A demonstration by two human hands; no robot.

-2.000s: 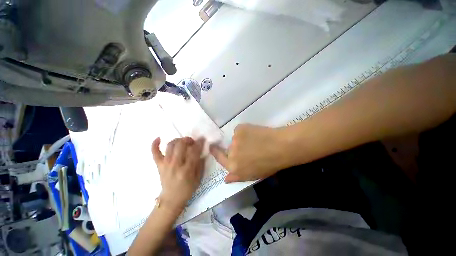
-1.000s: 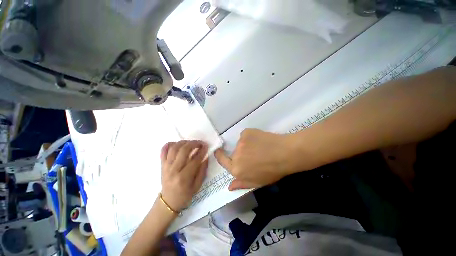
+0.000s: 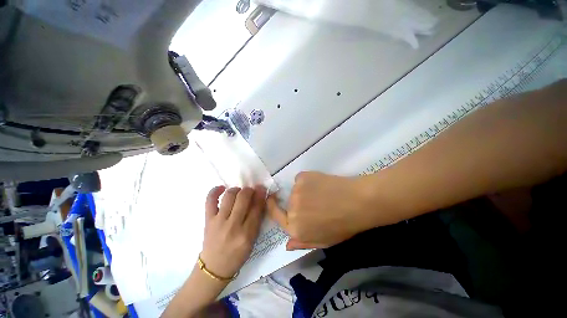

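A thin white fabric piece (image 3: 239, 160) runs from the presser foot (image 3: 222, 126) toward me, its near end at my fingertips. My left hand (image 3: 235, 218), with a gold bracelet at the wrist, lies flat with its fingertips pressing on the cloth's near end. My right hand (image 3: 317, 210) is beside it with curled fingers, its index fingertip at the cloth's corner; whether it pinches the cloth I cannot tell. The needle is too small to make out. More white cloth seems to lie to the left, nearly vanishing against the bright table.
The sewing machine head (image 3: 93, 68) fills the upper left. A white cloth (image 3: 367, 18) lies on the machine bed at the top. A ruler scale (image 3: 447, 118) runs along the table's front. A blue basket (image 3: 81, 248) with thread cones (image 3: 102, 276) stands at the left. White pieces lie below the table edge.
The view has shifted slightly. My left hand's fingers have straightened and lie closer to my right fingertip at the cloth's end. My right hand keeps nearly the same place.
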